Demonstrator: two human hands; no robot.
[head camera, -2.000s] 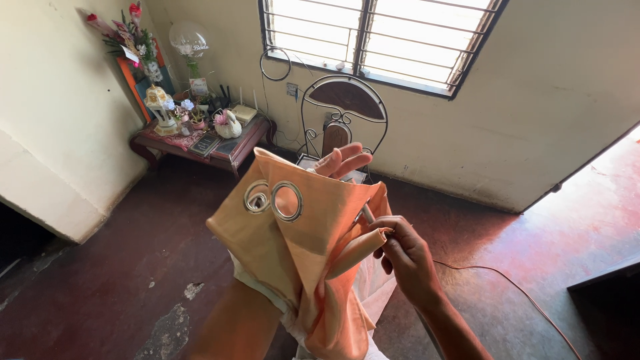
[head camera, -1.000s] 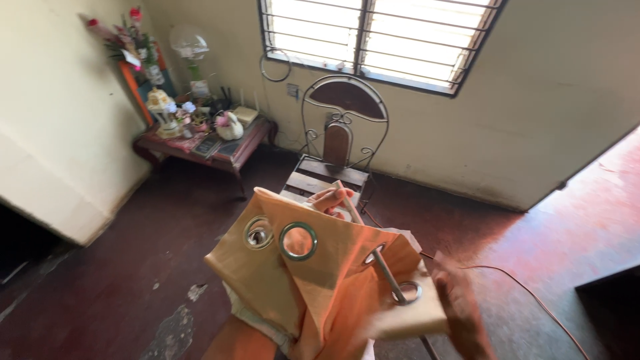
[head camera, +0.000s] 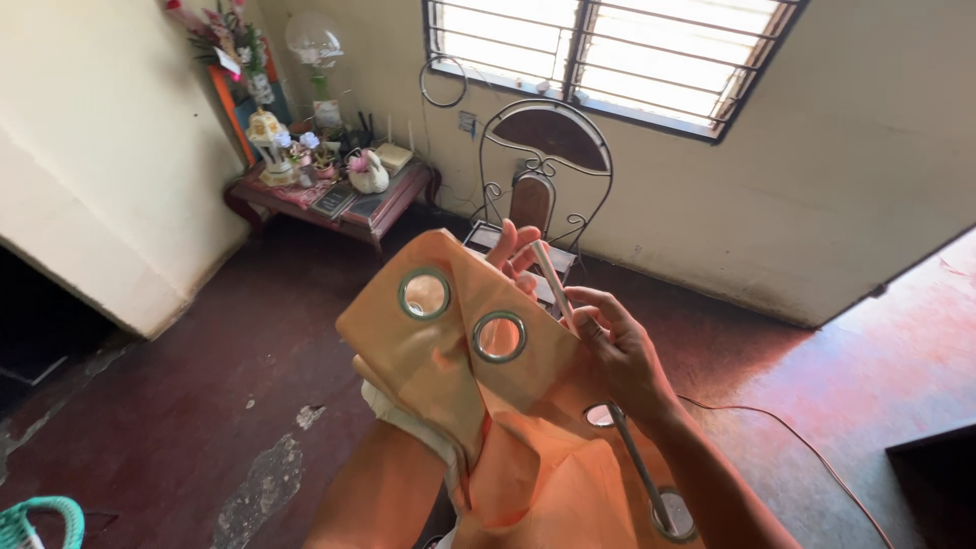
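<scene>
An orange curtain panel with metal grommets hangs over my left forearm. Behind its upper edge is my left hand, fingertips by the end of a thin metal rod; the palm is hidden by the cloth, so its hold is unclear. My right hand grips this rod between thumb and fingers. Lower down, the rod shows again through two grommets at the right, near my right forearm.
A metal-framed chair stands ahead by the wall, under a barred window. At the left is a small wooden table with ornaments. A cable crosses the floor at right. Part of a green woven object shows at lower left.
My right hand has moved up and inward from the lower right and is now on the rod near its upper end. More of my left hand's fingers show above the curtain's edge.
</scene>
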